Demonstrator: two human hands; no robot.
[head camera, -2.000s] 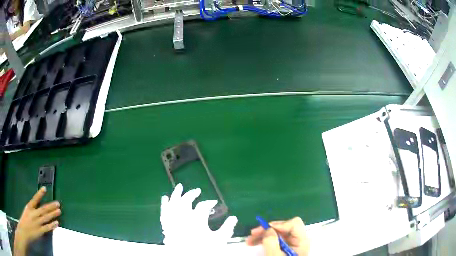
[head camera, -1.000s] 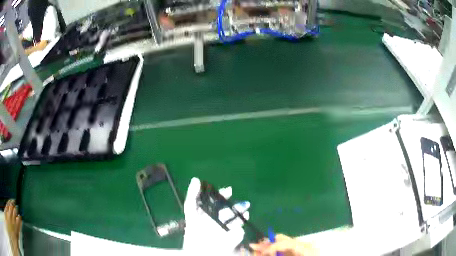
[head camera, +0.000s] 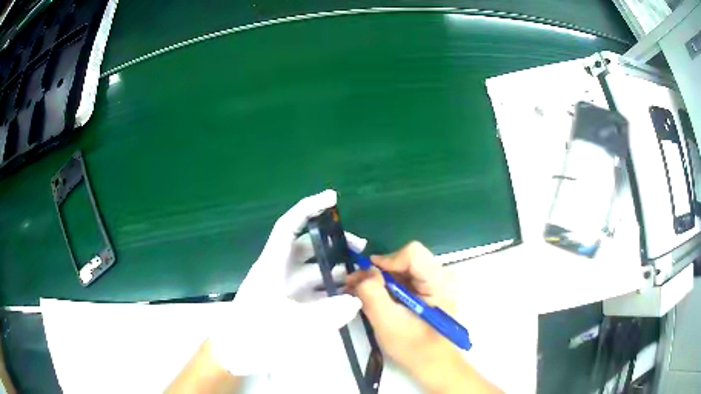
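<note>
My left hand (head camera: 288, 281), in a white glove, holds a dark phone middle frame (head camera: 330, 248) tilted over the near edge of the belt. My bare right hand (head camera: 407, 308) grips a blue pen (head camera: 430, 312); its tip end is at the frame's side, and the exact contact is hidden by the fingers. The right fingertips also touch the frame's edge. The held frame's upper end shows a small copper patch, and its lower end hangs over the white paper (head camera: 115, 346).
Another middle frame (head camera: 94, 269) lies on the green belt (head camera: 307, 115) at left. A black tray (head camera: 46, 85) is at upper left. At right, a blurred frame (head camera: 603, 127) is over a white sheet (head camera: 530, 154), and another (head camera: 675, 169) lies on the white fixture (head camera: 638, 92).
The view has shifted down. The held frame is now turned more upright, with the pen hand against it. The loose belt frame appears further left, and a blurred frame shows over the white sheet.
</note>
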